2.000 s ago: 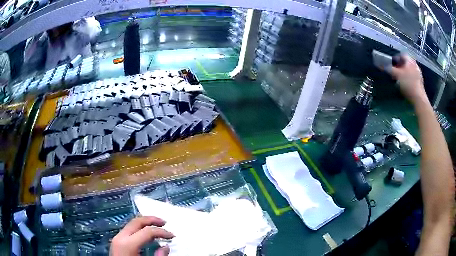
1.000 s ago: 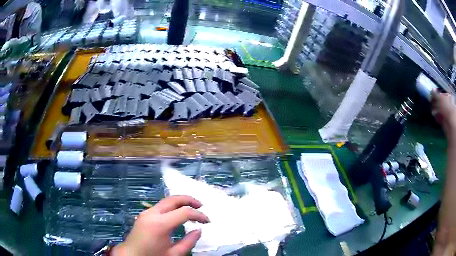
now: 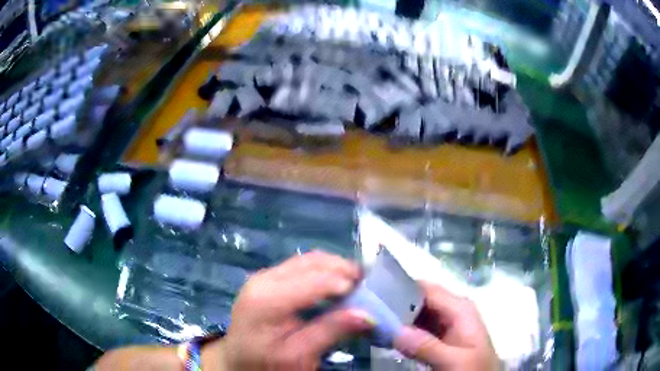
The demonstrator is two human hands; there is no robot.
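A grey housing [image 3: 394,287] with a pale blue-white film [image 3: 375,311] along its near side is held between my two hands, above the clear tray and the white cloth. My left hand [image 3: 297,308] has its fingers and thumb on the film side. My right hand [image 3: 452,330] grips the housing from the right, thumb on the film. The white cloth [image 3: 496,311] lies behind and right of the hands. The clear blister tray [image 3: 231,253] lies under them. The hands are slightly blurred.
Three wrapped pieces [image 3: 194,176] stand in the tray's left column. Loose wrapped pieces [image 3: 114,211] lie left of it, with a filled tray [image 3: 43,109] beyond. Bare housings [image 3: 326,90] cover the orange-brown board [image 3: 470,170]. A white strip stack [image 3: 592,290] lies at right.
My right hand has come back from the far right with the piece, and my left hand has closed on it. The view has swung left, and the heat gun is out of view.
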